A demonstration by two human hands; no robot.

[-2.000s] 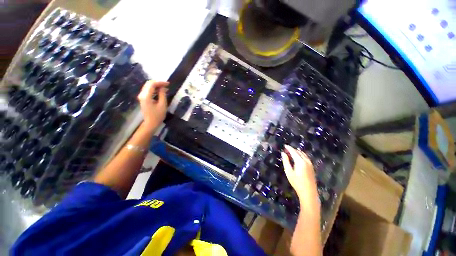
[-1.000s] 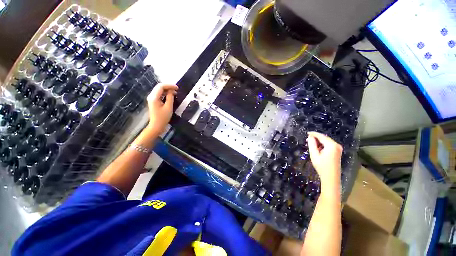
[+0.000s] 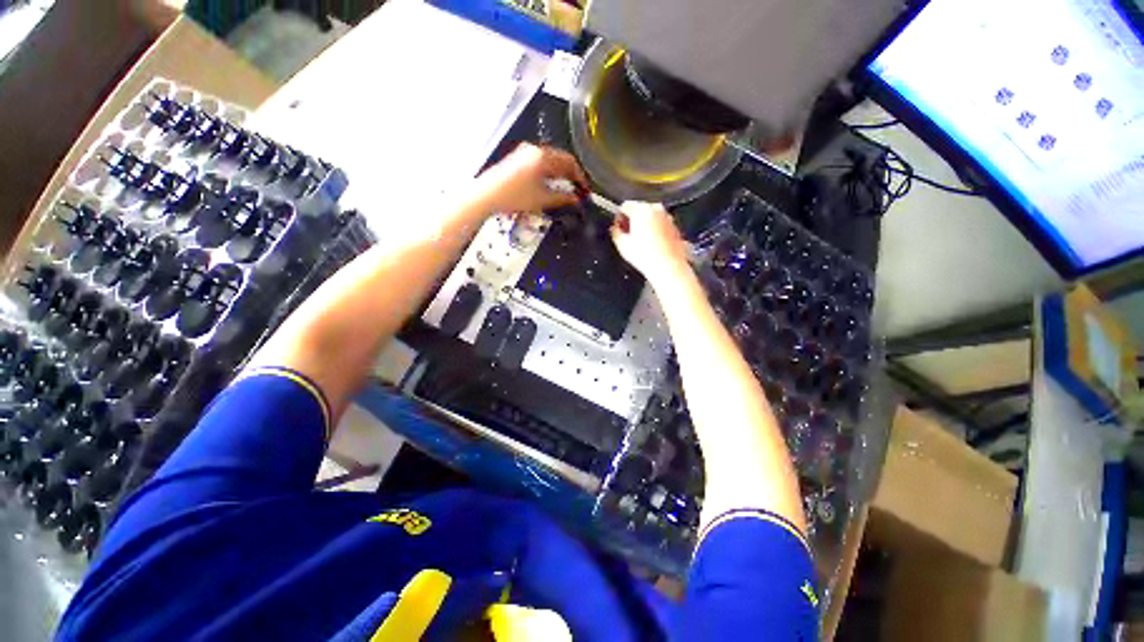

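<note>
The dark square marking fixture (image 3: 583, 278) sits on the perforated base plate (image 3: 571, 366). My left hand (image 3: 542, 179) is at the fixture's far left corner, fingers bent; what they touch is too small to tell. My right hand (image 3: 645, 233) is at the fixture's far edge, fingertips together and pointing at the left hand; whether it holds a part is hidden. Several black parts (image 3: 506, 334) lie on the plate's near left side. A blister tray (image 3: 784, 320) with black parts lies right of the fixture, partly under my right forearm.
Stacked blister trays (image 3: 163, 270) with black parts stand at left. The laser head's clear ring (image 3: 661, 176) hangs just beyond my hands. White sheets (image 3: 408, 94) lie at far left. A monitor (image 3: 1029, 107) and cables (image 3: 884, 182) are at upper right, a cardboard carton (image 3: 941, 483) at lower right.
Both hands have moved to the far edge of the fixture, the left from beside the plate, the right from over the right blister tray. They are now close together.
</note>
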